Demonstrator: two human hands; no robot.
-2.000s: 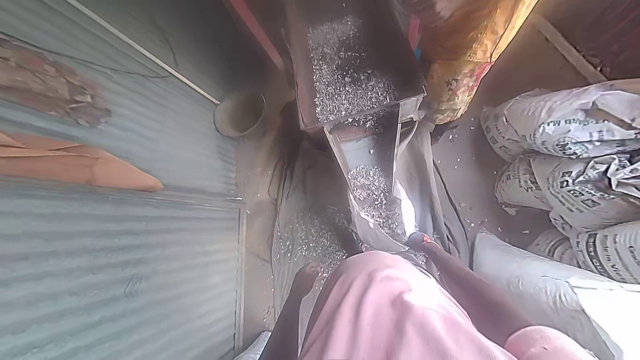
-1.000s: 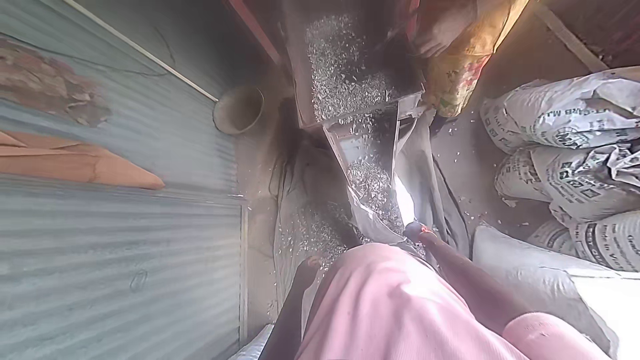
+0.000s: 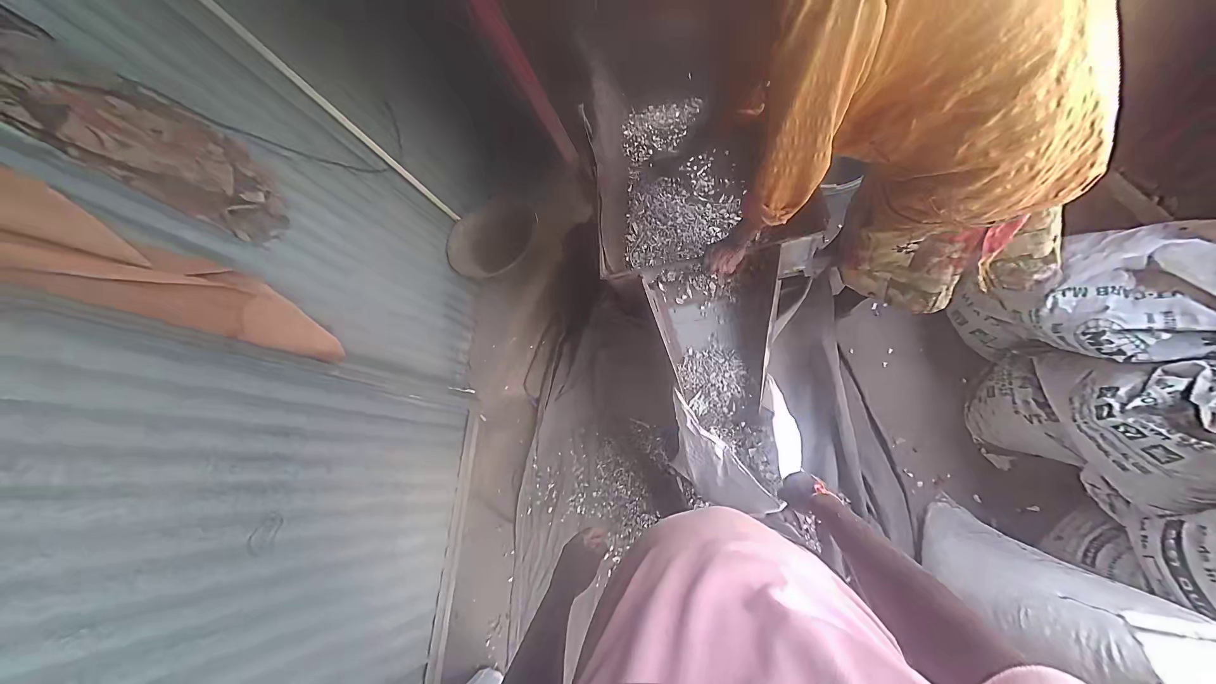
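My right hand (image 3: 803, 488), with a red band at the wrist, grips the lower right edge of a white plastic sack (image 3: 727, 475). This sack hangs at the lower end of a sloping metal chute (image 3: 703, 328) that holds pale flakes (image 3: 712, 380). Lower left, my left hand (image 3: 591, 543) is beside flakes scattered on a grey sheet (image 3: 570, 418); its fingers are too blurred to read. Above the chute lies a metal tray (image 3: 613, 218) full of the same flakes. A co-worker's hand (image 3: 728, 256) touches the flakes where tray and chute meet.
A co-worker in an orange garment (image 3: 988, 104) leans in from the upper right. Filled, printed sacks (image 3: 1140, 408) are stacked at right, with a pale sack (image 3: 1026, 579) lower down. A round basin (image 3: 489, 239) is beside the corrugated metal wall (image 3: 237, 494) at left.
The co-worker has leaned in, and their hand has come down to the junction of tray and chute. My hands have stayed about where they were.
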